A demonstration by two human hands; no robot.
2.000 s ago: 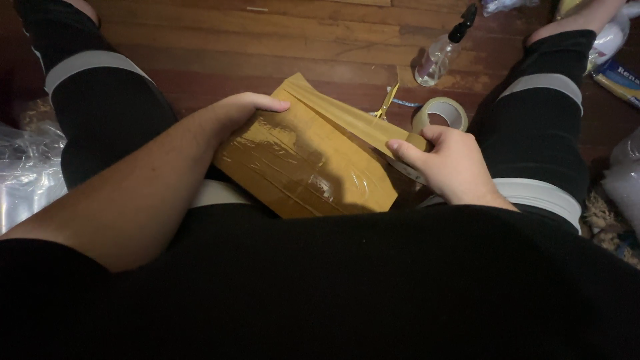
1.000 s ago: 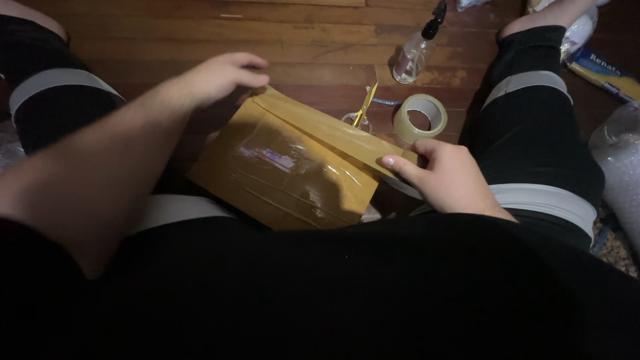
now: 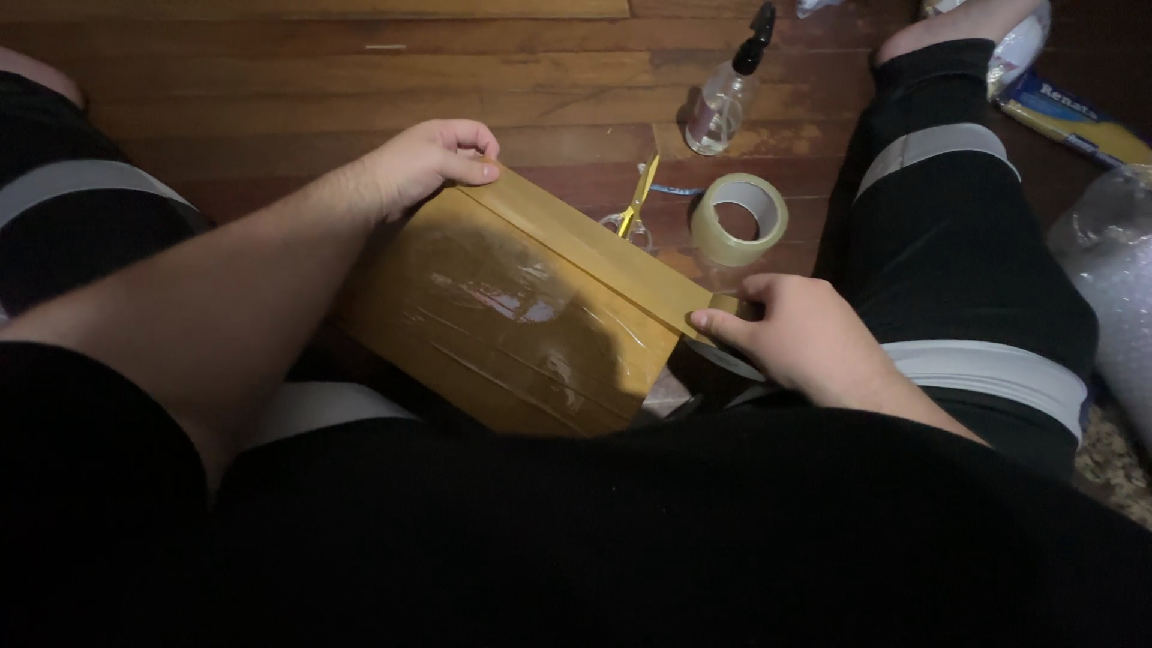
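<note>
Between my legs lies a tilted brown paper envelope [image 3: 504, 324], its front shiny with clear tape. A folded flap [image 3: 585, 243] runs along its upper edge. My left hand [image 3: 432, 166] pinches the upper left corner of that edge between thumb and fingers. At the other end of the flap, my right hand [image 3: 796, 333] grips the corner, its thumb on top and its fingers partly hidden. Beyond the envelope are yellow-bladed scissors [image 3: 639, 198], with a roll of clear packing tape [image 3: 778, 220] to their right on the floor.
A clear spray bottle [image 3: 720, 108] with a black nozzle stands on the wooden floor [image 3: 360, 81] behind the tape. To the right of my leg are a blue and yellow package [image 3: 1071, 117] and bubble wrap [image 3: 1111, 288]. My legs flank the envelope on both sides.
My left hand, raised off the corner with its fingers spread one second ago, now pinches the envelope's upper left corner. My right hand has stayed on the right end of the flap.
</note>
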